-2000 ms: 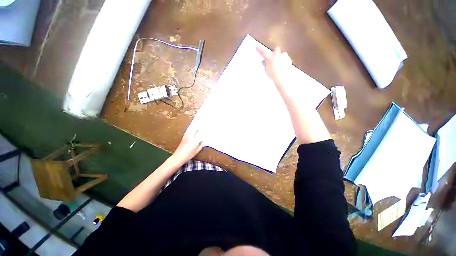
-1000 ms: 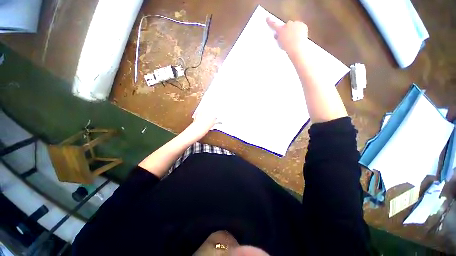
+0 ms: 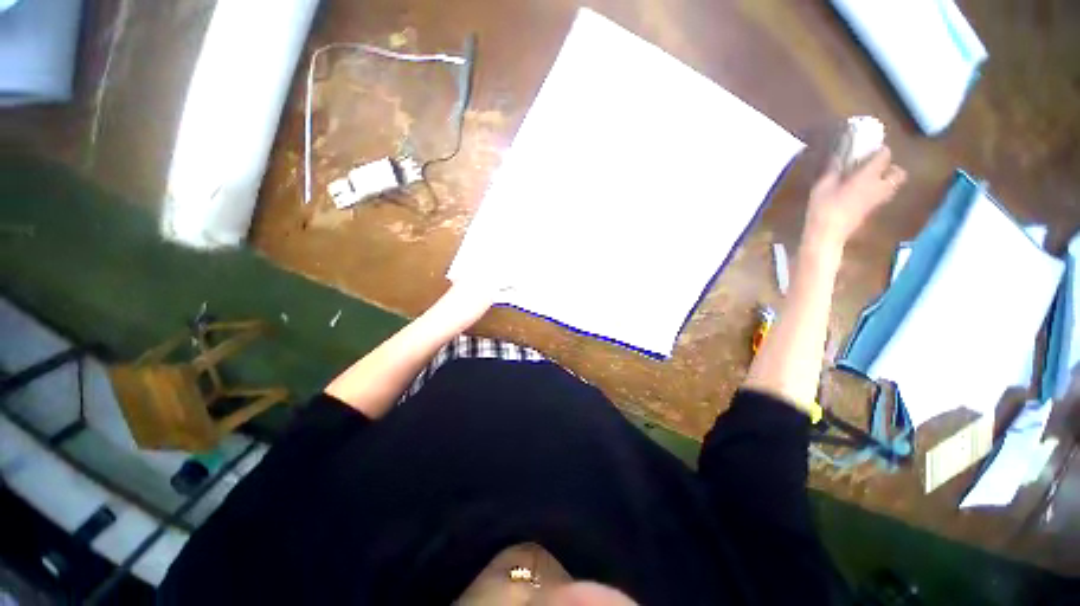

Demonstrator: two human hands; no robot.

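A large white paper sheet (image 3: pixel 628 189) lies on the brown table in front of me, with a dark navy fabric edge showing along its lower and right sides. My left hand (image 3: pixel 476 298) rests on the sheet's lower left corner, pressing it flat. My right hand (image 3: pixel 850 195) is to the right of the sheet with its fingers on a small white block (image 3: pixel 862 140); the hand partly hides the block. A second block (image 3: pixel 370 182), white with dark bands, lies left of the sheet beside a thin cord.
A thick white roll (image 3: pixel 225 130) lies at the left. Stacked teal fabric (image 3: pixel 918 284) with white pieces is at the right, near a cream card (image 3: pixel 957 451). A folded pale piece (image 3: pixel 918 53) is at the upper right. A wooden stool (image 3: pixel 160 403) stands on the green floor.
My right hand has left the sheet's top corner, moved right and down, and taken hold of the white block. A yellow-orange item now shows beside my right forearm. My left hand stays at its corner.
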